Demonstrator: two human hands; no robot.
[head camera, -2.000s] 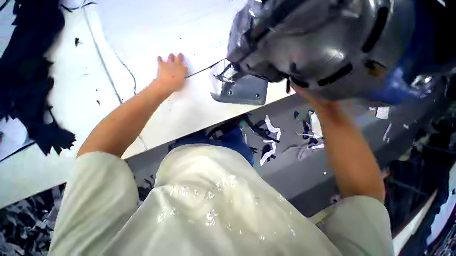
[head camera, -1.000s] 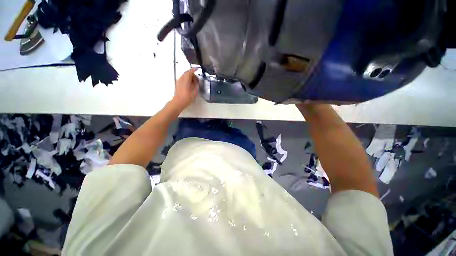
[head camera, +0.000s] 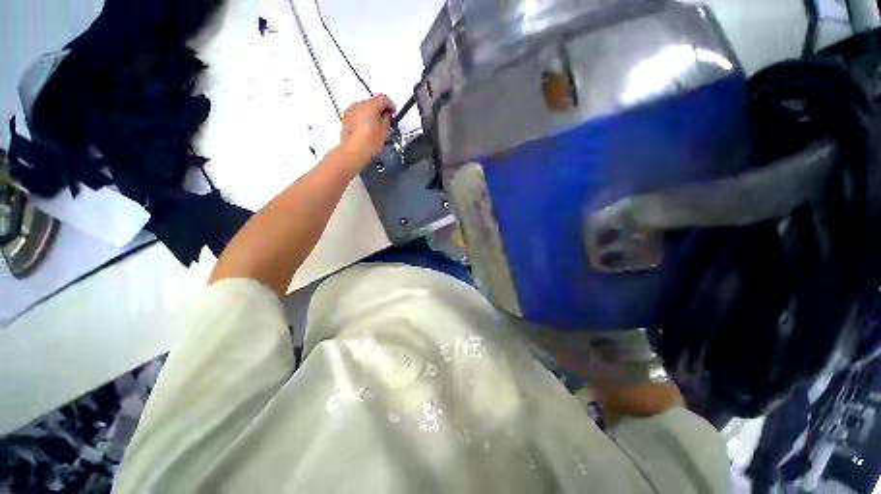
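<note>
The blue and silver motor of the cutting machine (head camera: 589, 193) fills the right of the view, with a coil of black cable behind it. Its grey base plate (head camera: 404, 198) lies at the front edge of the pale table (head camera: 261, 106). My left hand (head camera: 369, 123) is at the plate's far edge, by the thin upright part under the motor. Its fingers are bent around or against a short dark piece; I cannot tell whether they grip it. My right forearm (head camera: 638, 397) shows below the motor, but the right hand is hidden behind the machine.
A ragged dark cloth pile (head camera: 121, 96) lies on the table at left, partly over white paper (head camera: 111, 214). A round metal tool (head camera: 31, 236) is at the far left. A thin dark line (head camera: 343, 53) runs beyond my left hand. Scraps (head camera: 72, 425) litter the floor at lower left.
The machine has turned, so the motor's blue end and cable coil face nearer me, and the view has tilted. My left hand stays near the upright part. The right hand has gone behind the motor.
</note>
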